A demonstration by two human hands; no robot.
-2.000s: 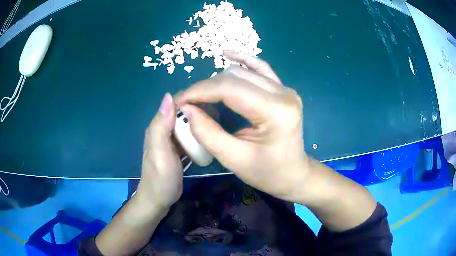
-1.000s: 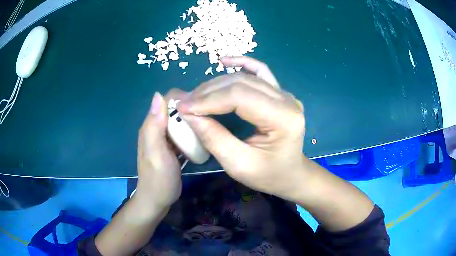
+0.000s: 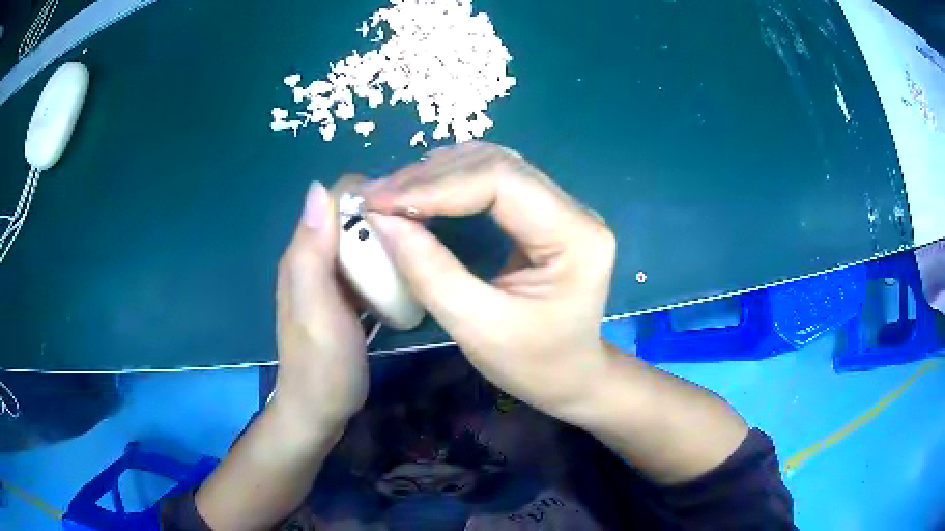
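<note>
My left hand (image 3: 323,311) holds a white oval device (image 3: 378,275) above the table's near edge. Its end face points up and away, with a dark slot and a dark round hole beside it. A tiny white plug (image 3: 353,204) shows at that end, against the slot side. My right hand (image 3: 508,270) has its thumb and forefinger pinched at the plug and device end; the fingertips partly hide the contact. A thin white cord hangs below the device. A heap of small white plugs (image 3: 440,62) lies beyond my hands.
Another white device (image 3: 57,114) with a cord lies at the far left of the dark green table (image 3: 725,176). A pale rail curves at the upper left. A white sheet (image 3: 912,124) is at the right. Blue stools (image 3: 715,330) stand below the near edge.
The plug now shows more at the device's end, and the slot and hole are less covered. Both hands sit slightly further left and higher. The heap and the other device have shifted left in view.
</note>
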